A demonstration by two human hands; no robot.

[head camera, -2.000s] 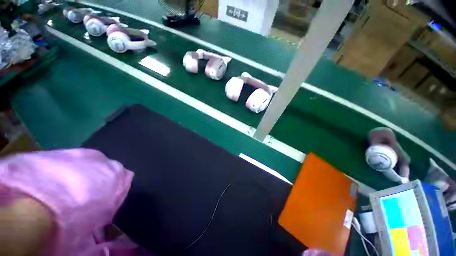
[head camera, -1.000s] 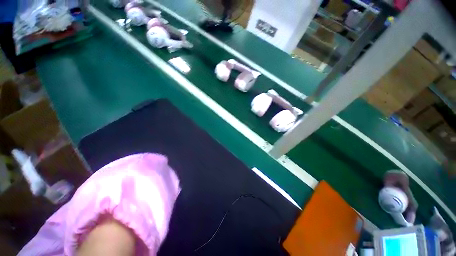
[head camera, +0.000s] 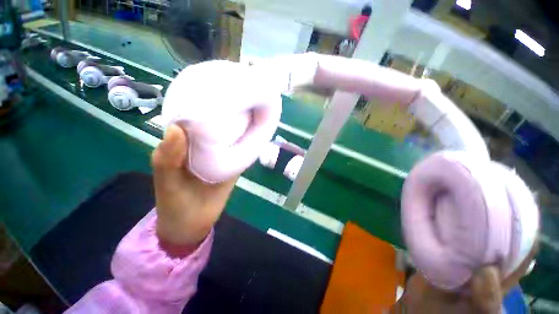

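Pink-and-white headphones [head camera: 368, 83] are held up close in front of me, with the headband arched on top and the pink cushions facing me. My left hand [head camera: 187, 196] grips the left ear cup [head camera: 224, 116] from below, with the thumb at its outer edge. My right hand [head camera: 472, 294] is at the bottom of the right ear cup [head camera: 453, 221], thumb on the cushion; the frame edge and the cup hide part of it. The black mat [head camera: 251, 264] lies below.
An orange board [head camera: 361, 270] lies at the mat's right. A pale post [head camera: 325, 147] stands at the belt's edge. More headphones [head camera: 125, 95] sit on the green belt, some behind the held pair. A white strip [head camera: 299, 245] lies at the mat's far edge. A fan stands at the back.
The headphones are now in both hands, raised before my face. My left hand, earlier hidden past the pink sleeve, is visible. The view has tilted up; the tester is mostly hidden.
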